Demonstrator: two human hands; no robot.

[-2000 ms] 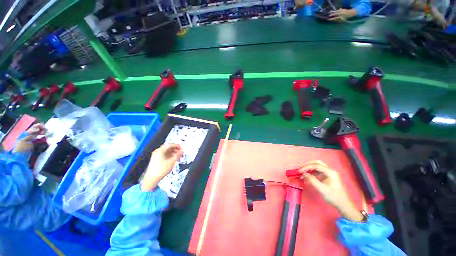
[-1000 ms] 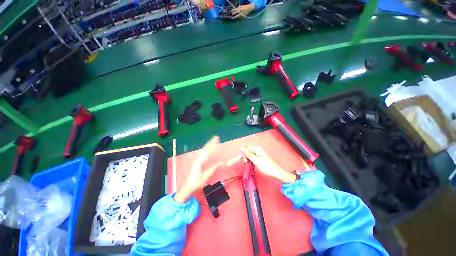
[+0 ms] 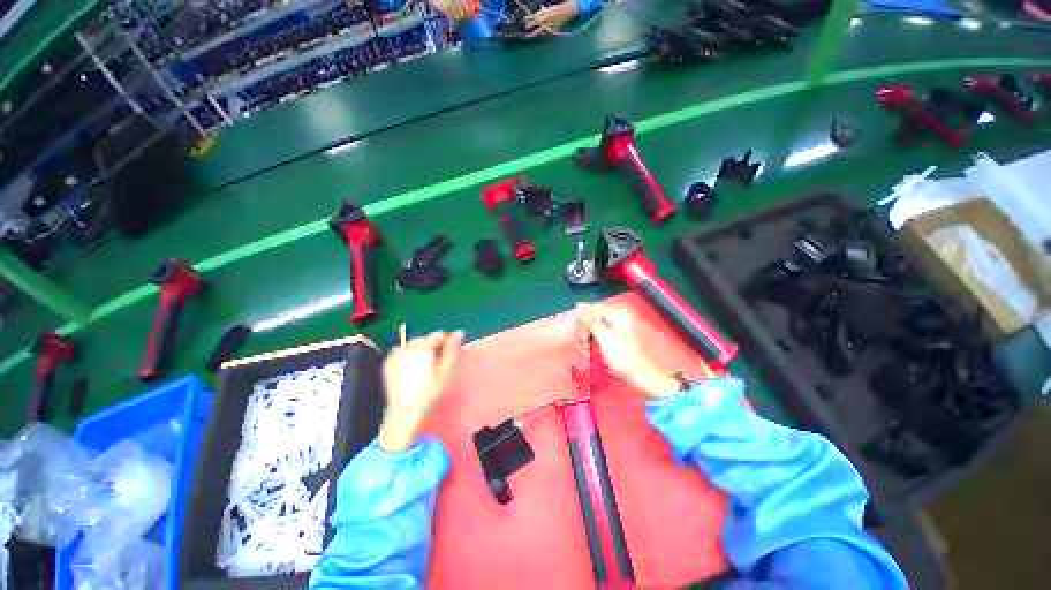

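A long red-and-black tool body (image 3: 596, 490) lies on the salmon-red mat (image 3: 530, 357), its upper end away from me. Thin red leads run from that end to a black block (image 3: 504, 456) lying left of it. My right hand (image 3: 617, 346) is above the upper end and pinches a small red part, mostly covered by the fingers. My left hand (image 3: 416, 386) is raised at the mat's upper left edge, its fingers curled towards the thumb; whether it holds something small cannot be told.
A foam tray of white parts (image 3: 360, 421) and a blue bin (image 3: 190, 438) stand left. A foam tray of black parts (image 3: 738, 294) and a cardboard box (image 3: 1008, 309) stand right. Several tool bodies lie on the green surface (image 3: 461, 150). Another person's hands (image 3: 551, 16) show at the top.
My view has swung to the right. My left hand was over the white parts, came near the tool body, and is now back at the mat's left edge. My right hand keeps near the upper end.
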